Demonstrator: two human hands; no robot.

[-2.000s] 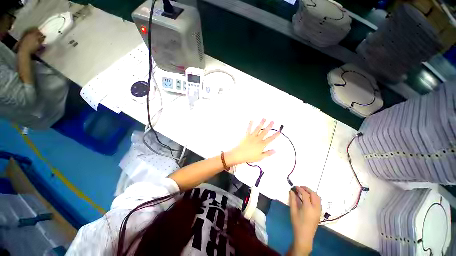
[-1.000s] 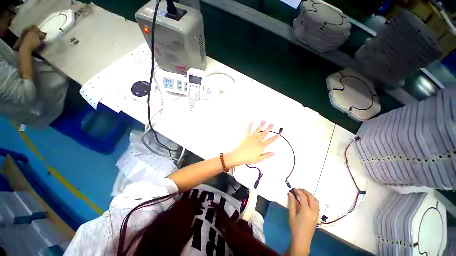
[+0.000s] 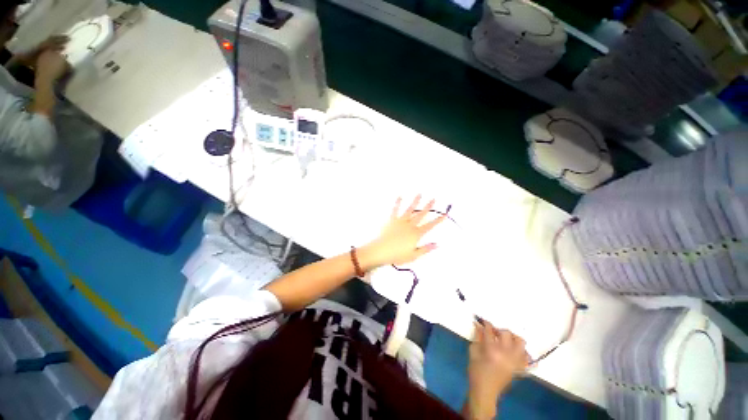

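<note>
A white panel lies on the white bench and blends into it; its dark wire shows by my left wrist and beyond my fingertips. My left hand lies flat on the panel with fingers spread, holding nothing. A small black connector is on the panel to the right. My right hand is at the bench's front edge, fingers curled around a slim dark piece whose tip shows; the hand is slightly blurred. A white and dark round unit is at the bench edge near my lap, partly hidden.
A wire loop lies right of my hands, beside tall panel stacks. A grey box, power meter and round black disc are at the left. Another wired panel is on the green conveyor. A person works far left.
The camera view has shifted slightly. The wire's right-hand curve on the panel has become faint and blurred. My right hand has turned and drawn slightly away from the connector. My left hand stays flat.
</note>
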